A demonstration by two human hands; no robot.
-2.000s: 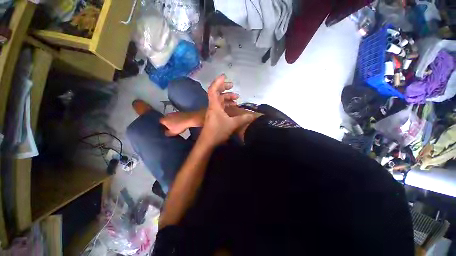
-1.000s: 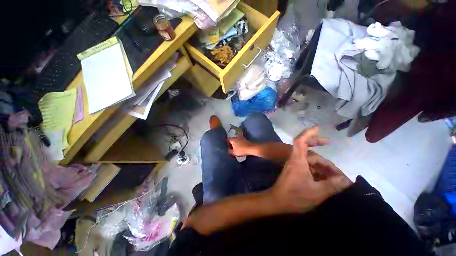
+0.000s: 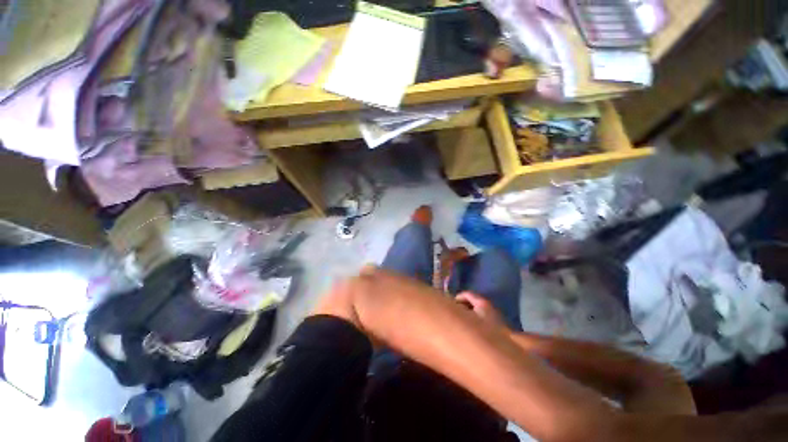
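My bare left forearm (image 3: pixel 458 341) crosses in front of my lap from a black sleeve towards the lower right, over my right arm. It is blurred, and my left hand is not distinct near the bottom right. My right hand (image 3: pixel 478 304) is low between my thighs, mostly hidden behind the left forearm. Only part of its fingers shows, and nothing can be made out in it. A small amber-brown jar (image 3: pixel 498 60) stands on the front edge of the yellow desk (image 3: pixel 471 85).
An open yellow drawer (image 3: pixel 570 170) full of clutter juts out ahead right. A white notepad (image 3: pixel 377 56) lies on the desk. Blue plastic bags (image 3: pixel 497 235) are below the drawer. Grey-white cloth (image 3: pixel 678 285) is at right. A black bag (image 3: pixel 186 315) is on the floor at left.
The view has swung right, so the desk is now straight ahead. My left hand has moved from over my right forearm near the elbow towards the lower right. My right hand stays low by my lap.
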